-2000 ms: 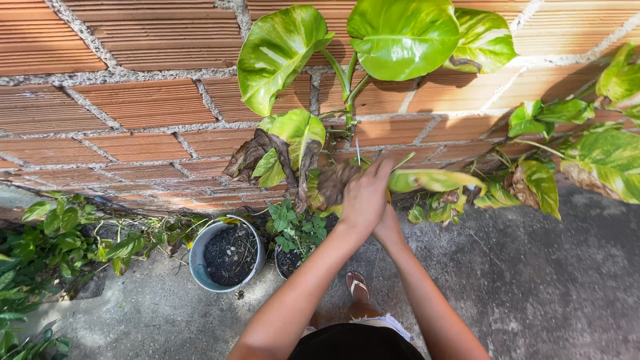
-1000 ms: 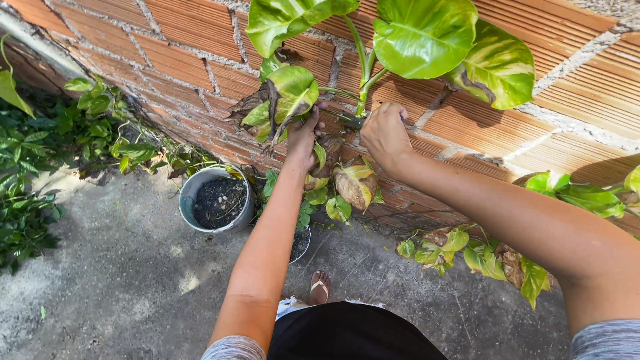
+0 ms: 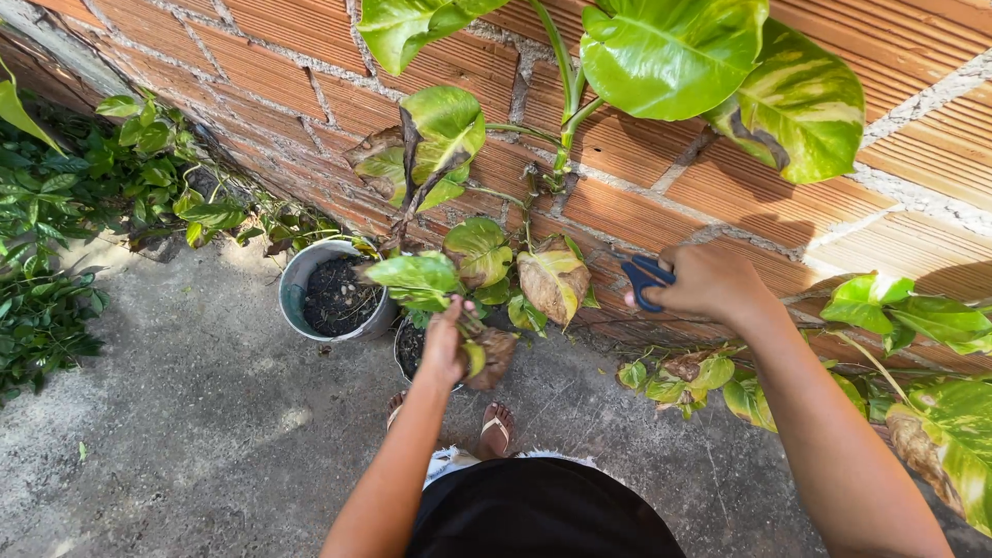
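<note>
My left hand is closed around a bunch of cut leaves, some green, some brown and withered, above the smaller pot. In my right hand is a pair of scissors with dark blue handles, its blades toward the wall. A climbing pothos vine with large variegated leaves grows up the wall above and between my hands. A half-blackened leaf hangs on its left side. Below the main stem, a yellow and brown leaf droops between my hands.
A brick wall with rough mortar rises ahead. On the concrete floor stand a round pot of soil and a smaller pot, partly hidden. Green plants grow at the left, and more pothos leaves trail along the wall at the right.
Both hands were at the vine's stem one second ago. My left hand has come down from it with leaves in its grasp, and my right hand has moved away to the right with the scissors.
</note>
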